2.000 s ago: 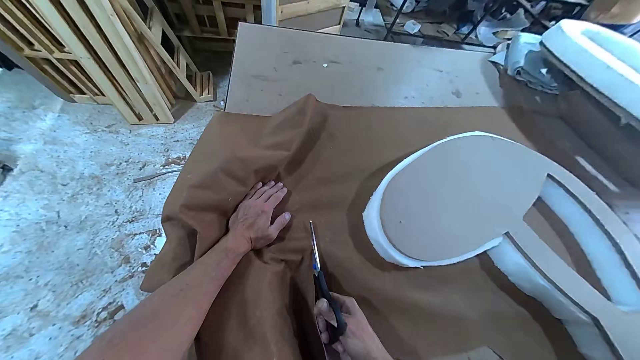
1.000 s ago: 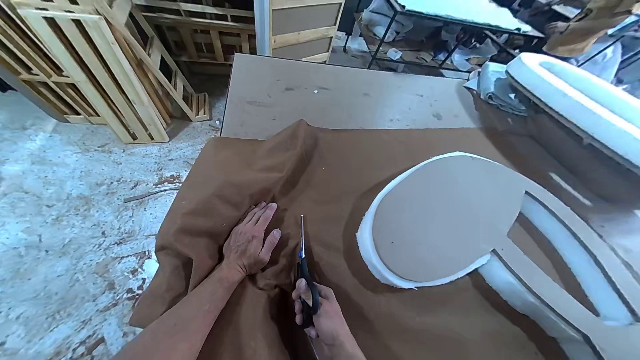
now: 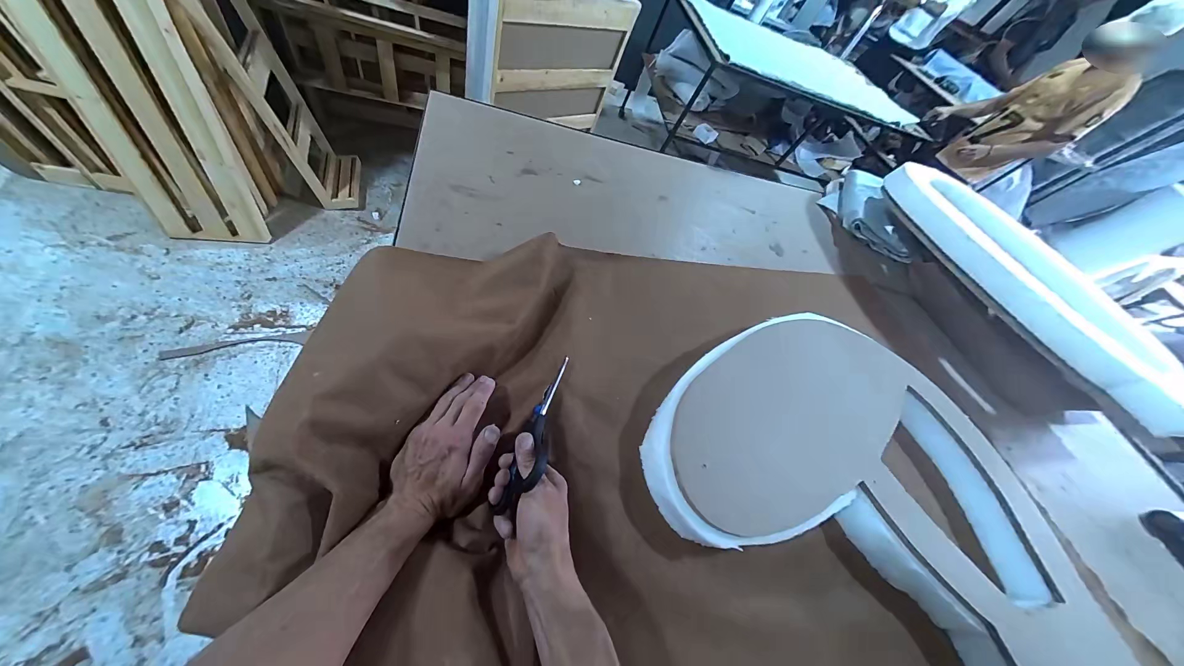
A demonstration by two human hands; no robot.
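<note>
Brown fabric (image 3: 703, 287) lies spread over a table, bunched into folds on its left side. My left hand (image 3: 444, 449) presses flat on those folds, holding nothing. Just to its right, my right hand (image 3: 536, 504) grips scissors (image 3: 552, 393) with dark handles, the closed-looking blades pointing up and away over the cloth. Right of the hands a board panel (image 3: 786, 425) with a rounded end and two arms rests on the fabric, edged with white padding (image 3: 661, 462).
The bare table top (image 3: 610, 199) shows beyond the fabric. A white padded piece (image 3: 1036, 287) and folded grey cloth (image 3: 869, 217) lie at the right. Wooden frames (image 3: 157, 120) lean at the upper left. Another person (image 3: 1054, 106) is at the upper right, beyond a metal-legged table (image 3: 795, 60).
My right hand has moved up beside my left hand with the scissors. The scissors now tilt to the right. The view has shifted, and a person has come into it.
</note>
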